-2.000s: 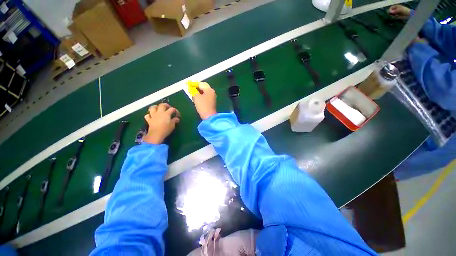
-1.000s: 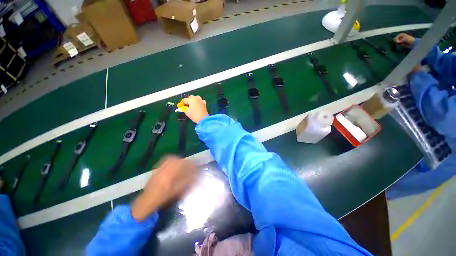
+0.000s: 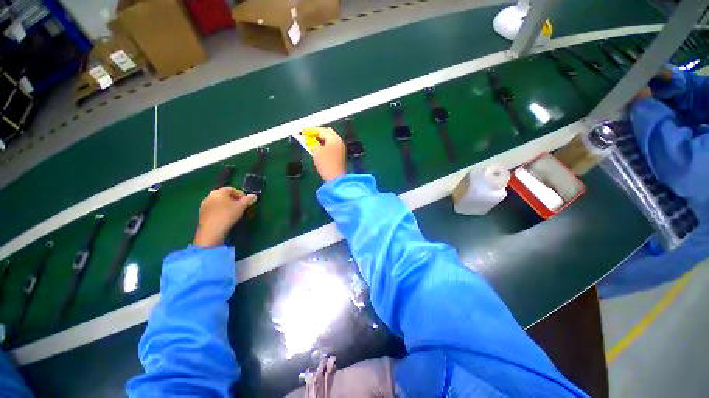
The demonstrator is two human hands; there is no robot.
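Note:
Watches with dark cases and long black straps lie in a row across the green belt. My left hand (image 3: 223, 211) pinches one watch (image 3: 253, 184) by the strap at the lower edge of its square case; its lower strap is partly hidden. Another strap runs under this hand. My right hand (image 3: 328, 155) is shut on a yellow-and-white wiping piece (image 3: 311, 139) above the belt's far rail, between a watch (image 3: 295, 169) on its left and a watch (image 3: 355, 148) on its right.
A pale rail (image 3: 288, 252) edges the belt's near side. A white bottle (image 3: 481, 189) and a red-edged box (image 3: 546, 185) stand on the bench at the right. Another worker's blue sleeve (image 3: 661, 124) is at far right, by a clear parts tray (image 3: 649, 190). A grey post rises nearby.
My left hand has moved from the near bench up to the belt and taken hold of a watch. My right hand has moved slightly right and up with the wiping piece.

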